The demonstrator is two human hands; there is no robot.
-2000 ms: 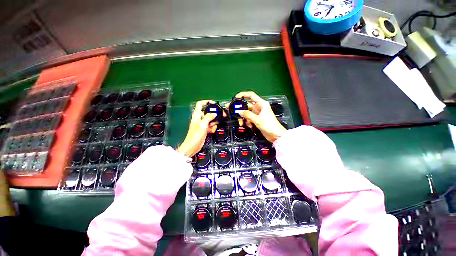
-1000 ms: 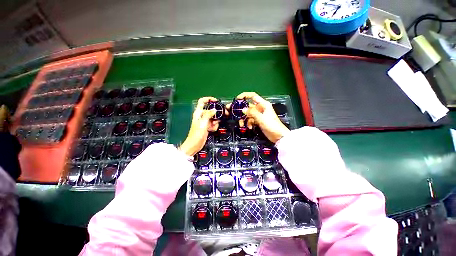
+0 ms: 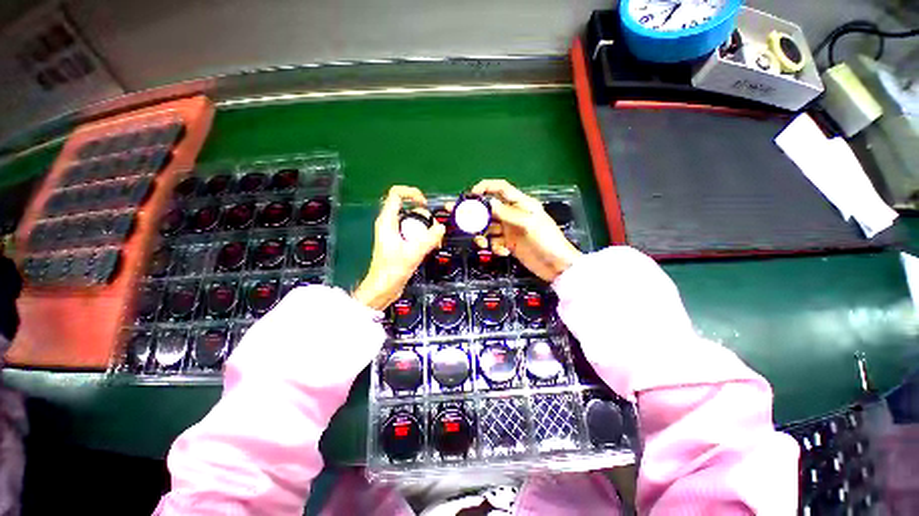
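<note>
My left hand (image 3: 399, 242) holds one round black unit (image 3: 414, 225) between thumb and fingers above the back of the clear blister tray (image 3: 504, 466). My right hand (image 3: 519, 230) holds another round black unit (image 3: 472, 215) beside it. Both held units show a bright white round face. The tray in front of me has rows of black discs, several with red marks and some silvery from glare. Two pockets in the front row are empty with a crosshatched bottom. My hands hide part of the tray's back row.
A second filled blister tray (image 3: 336, 173) lies left. Farther left is an orange-red tray (image 3: 71, 338) with a clear tray of dark parts. Right are a black mat (image 3: 705, 186), blue clock (image 3: 677, 48), parts box (image 3: 754, 85), paper slips (image 3: 838, 173) and a dark tray (image 3: 844, 464).
The two held units, earlier showing dark faces with lit white or crossed patterns, now show plain white round faces. The clear tray on the orange-red tray has shifted position. Both hands keep their grip.
</note>
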